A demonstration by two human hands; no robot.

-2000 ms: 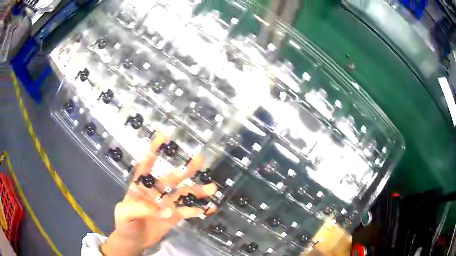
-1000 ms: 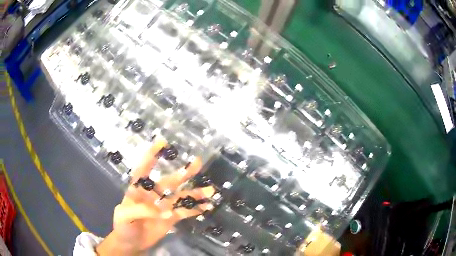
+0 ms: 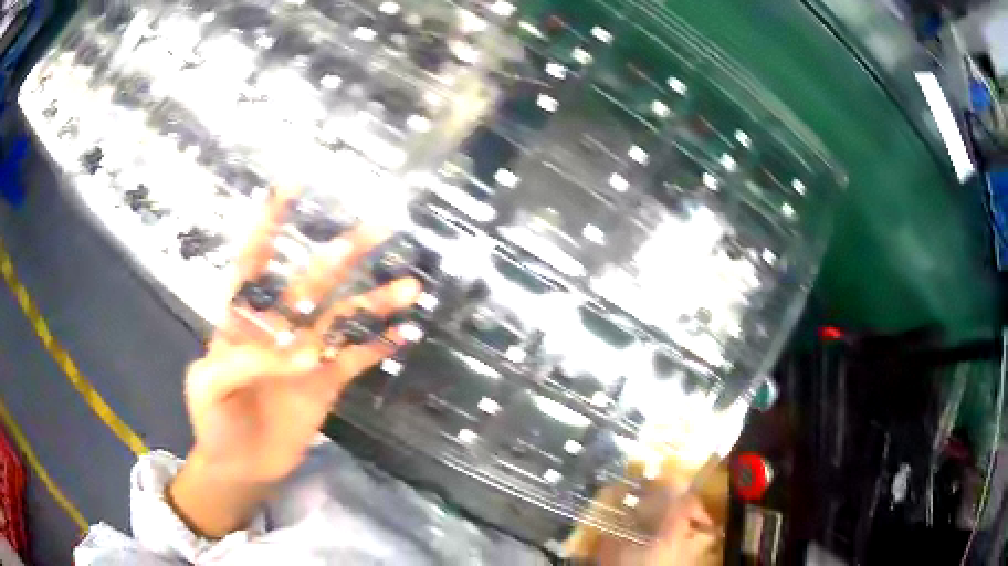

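Observation:
A large clear blister tray (image 3: 531, 238) with rows of pockets fills the middle of the view, tilted, with strong glare. Dark modules with small white squares lie in its pockets. My left hand (image 3: 276, 354), bare, is spread under the tray's near left part and shows through the plastic, supporting it. My right hand (image 3: 688, 531) is small and blurred at the tray's near right corner, at the bottom. Its fingers seem to be at the tray edge, but its grip is unclear.
A green mat (image 3: 895, 260) lies beyond the tray. A black control box (image 3: 873, 442) with a red button (image 3: 753, 475) stands at the right. Part of a tan board (image 3: 602, 528) shows near my right hand. Grey floor with a yellow line (image 3: 66, 354) and a red crate (image 3: 11, 486) are at the left.
The tray and my left hand have shifted left and up in the view. The tray's near edge and my right hand at its corner now show. The glare has moved.

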